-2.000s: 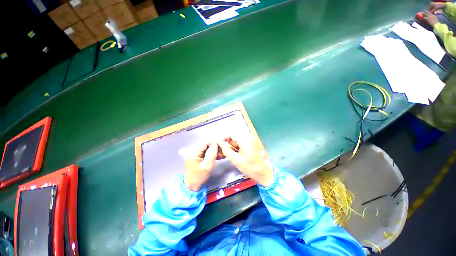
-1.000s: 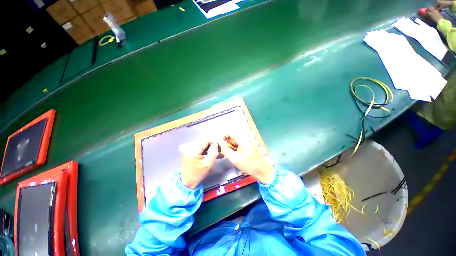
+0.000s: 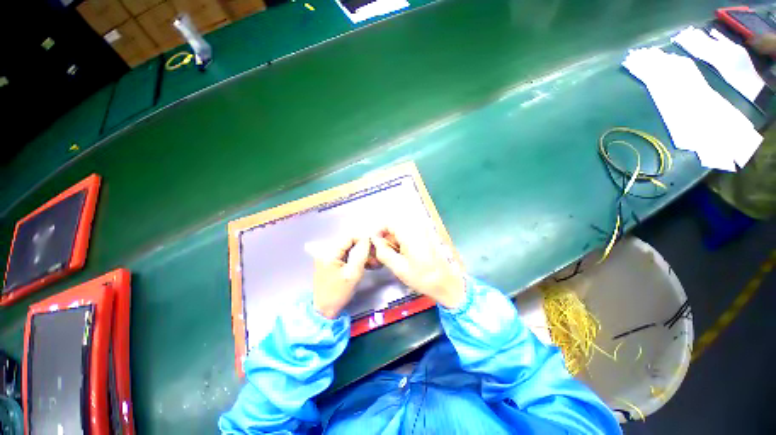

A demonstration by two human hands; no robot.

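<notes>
A shiny grey panel (image 3: 285,255) lies in a red-orange tray (image 3: 236,293) on the green bench in front of me. A thin dark strip line runs along the panel's far edge. My left hand (image 3: 339,273) and my right hand (image 3: 419,265) are close together over the panel's middle, thumbs and fingertips bent inward and nearly touching. Whether anything small is pinched between the fingertips is too blurred to tell. My hands and sleeves cover part of the panel and the tray's near edge.
Trays with dark panels lie left, one on the belt (image 3: 56,238) and others stacked nearer (image 3: 123,357). Right are yellow-and-black strips (image 3: 664,157), white sheets (image 3: 693,110) and a whitish bin (image 3: 672,340) with yellow scraps. A person's blurred hand is at far right.
The tray with a dark panel on the belt at left has shifted slightly right in view. At far right, a red-edged tray now shows and the other person's arms have mostly left view. My hands barely moved.
</notes>
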